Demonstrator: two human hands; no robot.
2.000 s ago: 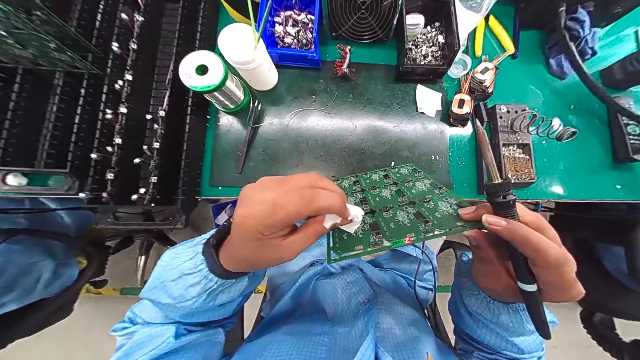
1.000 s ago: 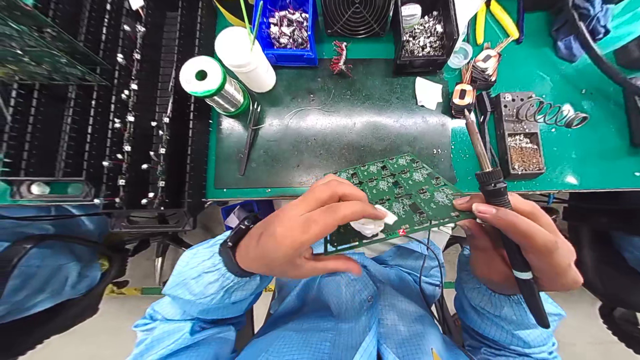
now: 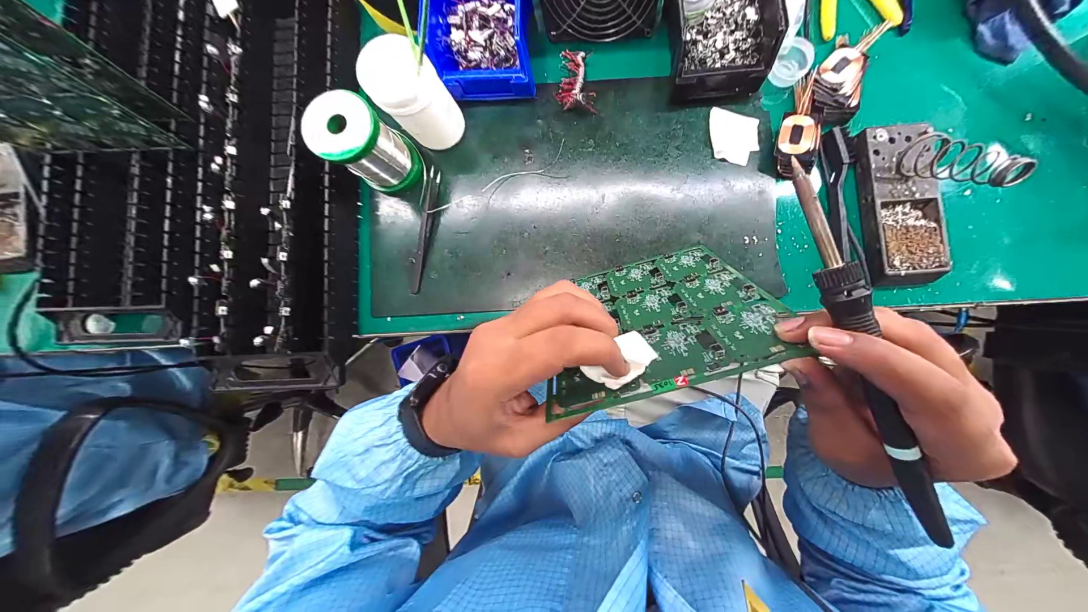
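A green printed circuit board panel (image 3: 680, 319) is held tilted above my lap at the bench's front edge. My left hand (image 3: 527, 370) presses a folded white wipe (image 3: 625, 359) on the board's left part; some of its fingers are hidden beneath. With thumb and fingertips, my right hand (image 3: 901, 391) grips the board's right corner and also holds a black-handled soldering iron (image 3: 850, 302). The iron's tip points up and away, close to a copper-wound coil (image 3: 797, 136).
Behind the board lie tweezers (image 3: 425, 229) and a solder wire spool (image 3: 361, 140) beside a white bottle (image 3: 412, 93). A blue bin (image 3: 484, 85) and a black bin (image 3: 722, 81) hold small parts. The soldering iron stand (image 3: 905, 204) is at right, racks at left.
My left hand with the wipe has moved over the board's near left part, and its fingers are now more curled. My right hand still holds the board and the iron.
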